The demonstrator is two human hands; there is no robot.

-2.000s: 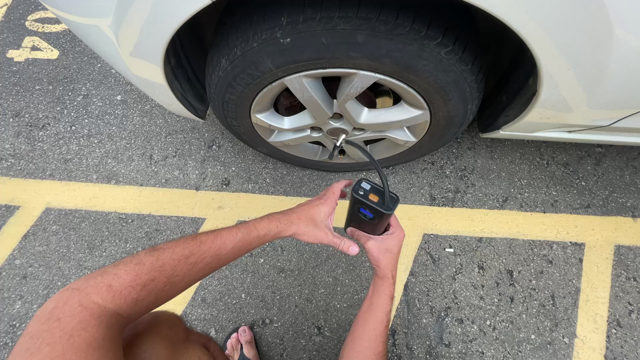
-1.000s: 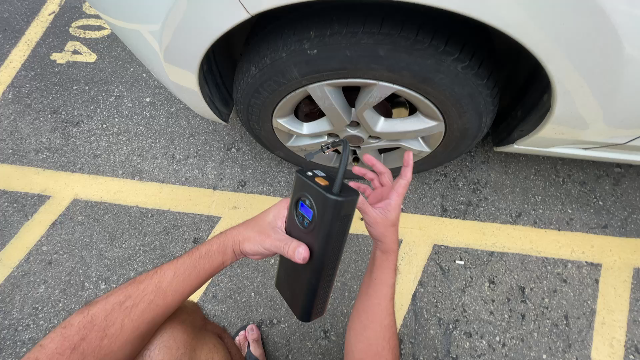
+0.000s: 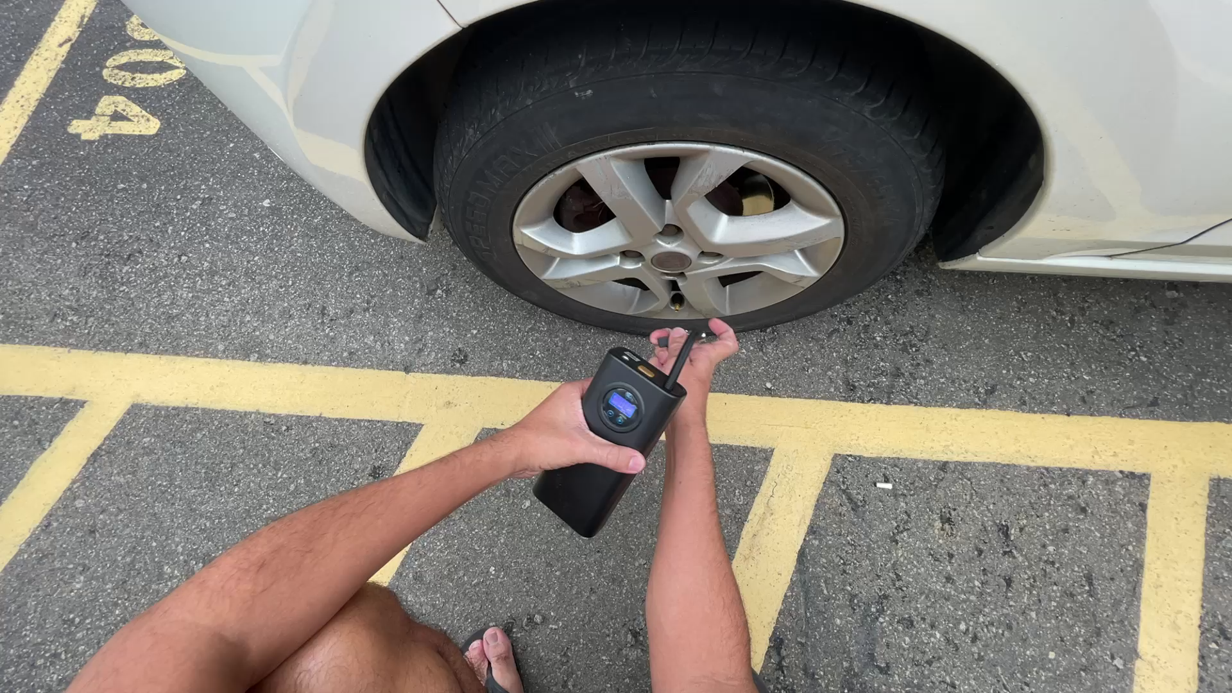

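My left hand [image 3: 568, 433] grips a black portable tire inflator [image 3: 592, 486] around its middle, its small round display lit blue. From the top of the inflator a short black air hose [image 3: 681, 361] rises to my right hand [image 3: 698, 348], whose fingers are around the hose's end by a small metal fitting; the inflator and hose partly cover this hand. Just above these fingers is the bottom of the silver alloy wheel [image 3: 616, 236], where a small valve area [image 3: 677, 300] shows between the spokes. A black tire [image 3: 491, 221] surrounds the wheel.
The white car's body [image 3: 318, 87] arches over the tire, with its side sill [image 3: 1078, 265] at the right. Yellow painted lines [image 3: 241, 385] cross the grey asphalt. My sandalled foot [image 3: 496, 659] is at the bottom. A small white scrap [image 3: 884, 486] lies at the right.
My right hand, spread beside the inflator a second ago, has closed on the hose's end. Two seconds ago both hands were on the inflator, and its hose reached to the wheel.
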